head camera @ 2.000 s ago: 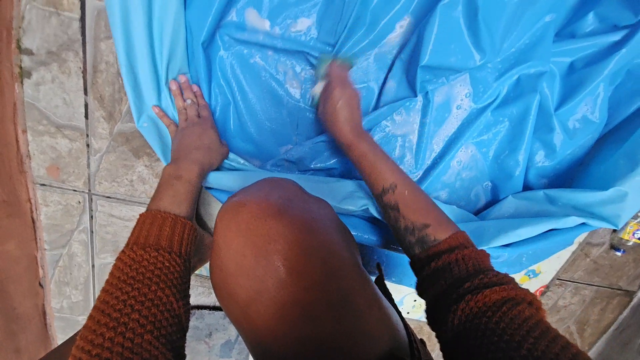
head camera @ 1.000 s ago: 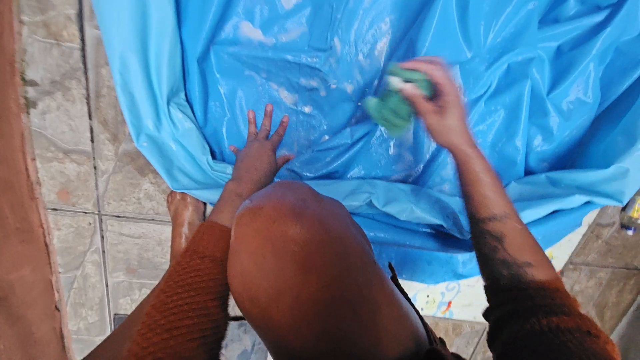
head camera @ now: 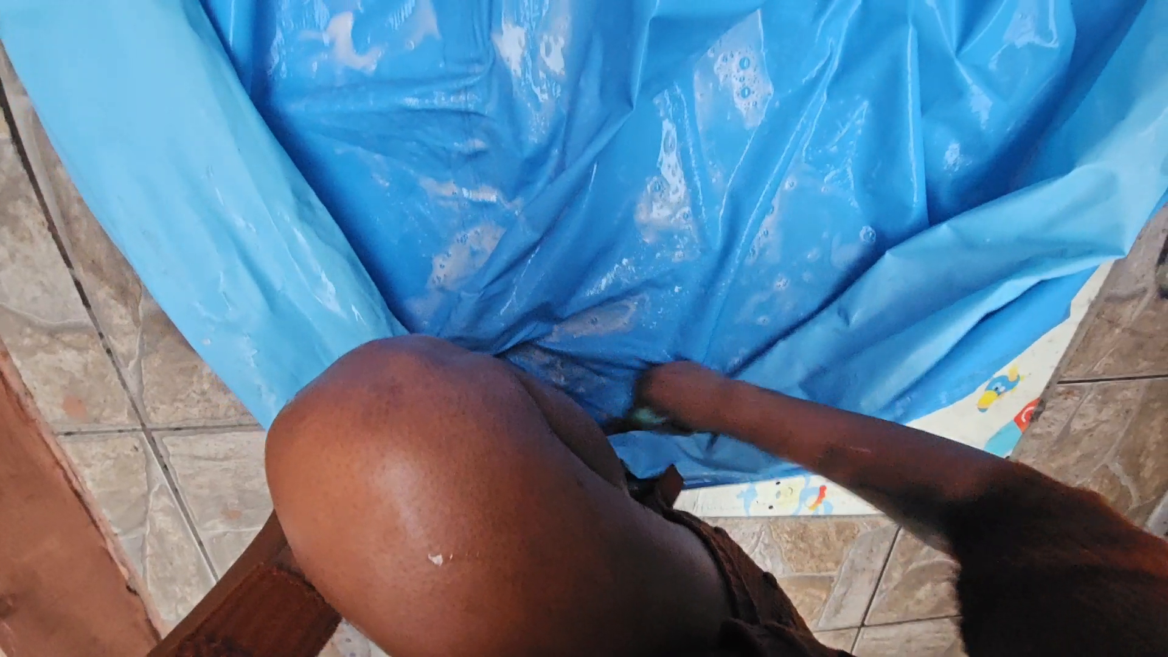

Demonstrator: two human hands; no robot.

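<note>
A wet blue plastic sheet point(head camera: 566, 182) with soap suds and a light blue border point(head camera: 182, 182) lies in folds before me. My right hand point(head camera: 675, 392) is down in the folds near the close edge, beside my raised knee; its fingers are mostly hidden. A bit of green cloth or sponge point(head camera: 650, 418) shows under it, so the hand appears closed on it. My left hand is hidden behind the knee; only the left forearm and the brown knit sleeve point(head camera: 265, 611) show at the lower left.
My bare knee point(head camera: 411, 456) covers the lower middle. Stone-patterned floor tiles point(head camera: 82, 347) surround the sheet. Beneath its near right edge lies a white mat point(head camera: 821, 497) with colourful printed figures. A reddish-brown ledge point(head camera: 55, 529) runs along the lower left.
My right hand has moved from the middle of the sheet down to its near edge beside the knee. My left hand, spread on the sheet before, has gone out of sight behind the knee.
</note>
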